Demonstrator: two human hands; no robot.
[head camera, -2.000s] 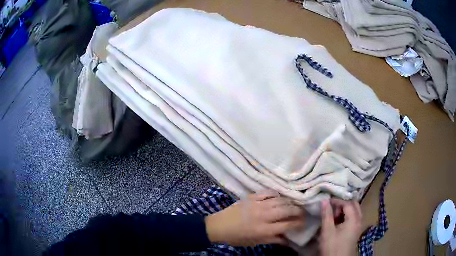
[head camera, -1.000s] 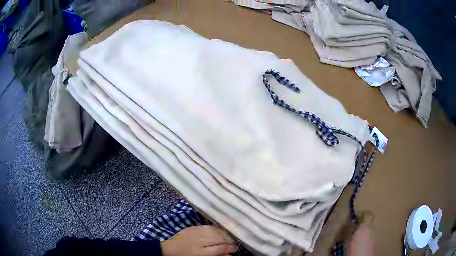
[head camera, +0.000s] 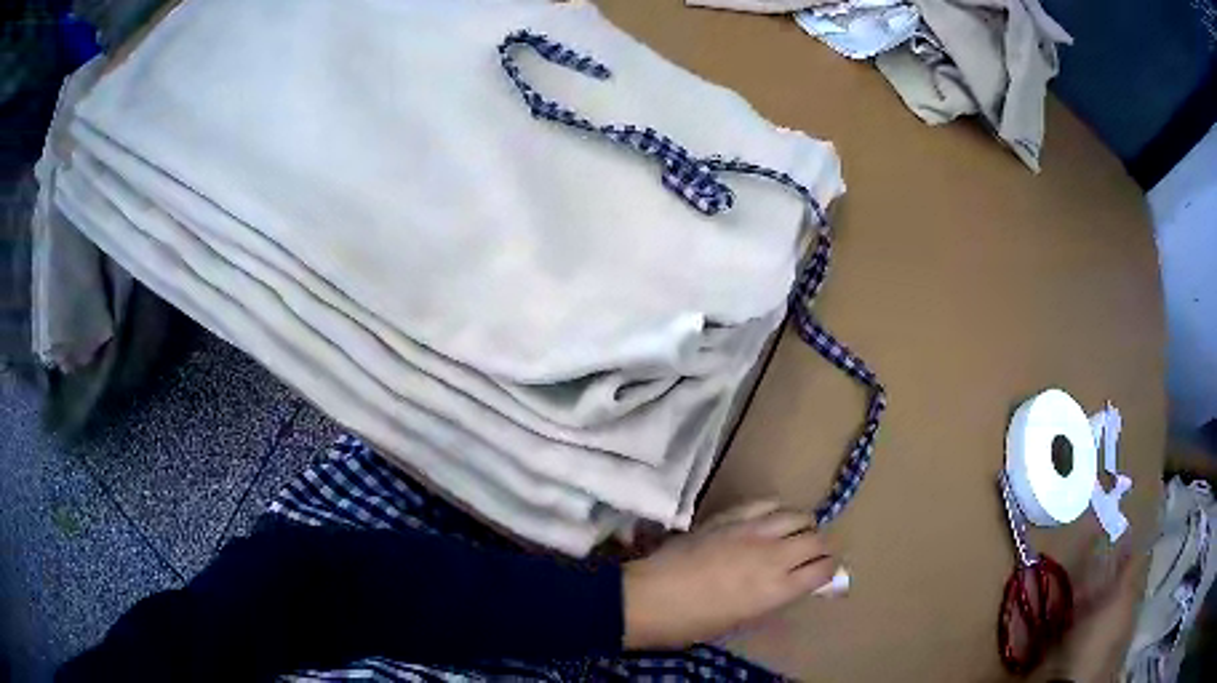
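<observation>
A thick stack of cream cloth panels (head camera: 400, 200) lies at the left with layered edges towards me. A navy-and-white checked strip (head camera: 567, 114) lies on it and runs over its right edge onto the table. My left hand (head camera: 727, 574) is at the stack's near corner, fingers bent. A small white piece (head camera: 836, 583) shows at its fingertips, by the strip's lower end; its grip is unclear. My right hand (head camera: 1101, 620) is blurred at the lower right, beside the red-handled scissors (head camera: 1036, 614); its hold is unclear.
A white tape roll (head camera: 1052, 458) lies above the scissors on the brown table (head camera: 961, 294), its loose end to the right. A beige panel pile (head camera: 988, 67) with a shiny white patch is at the far edge. Light bundled cloth (head camera: 1181, 587) is at the right rim.
The view has swung right, showing the scissors. My hands have left the stack's bunched near edge, which now lies flatter. My right hand has moved right to the scissors.
</observation>
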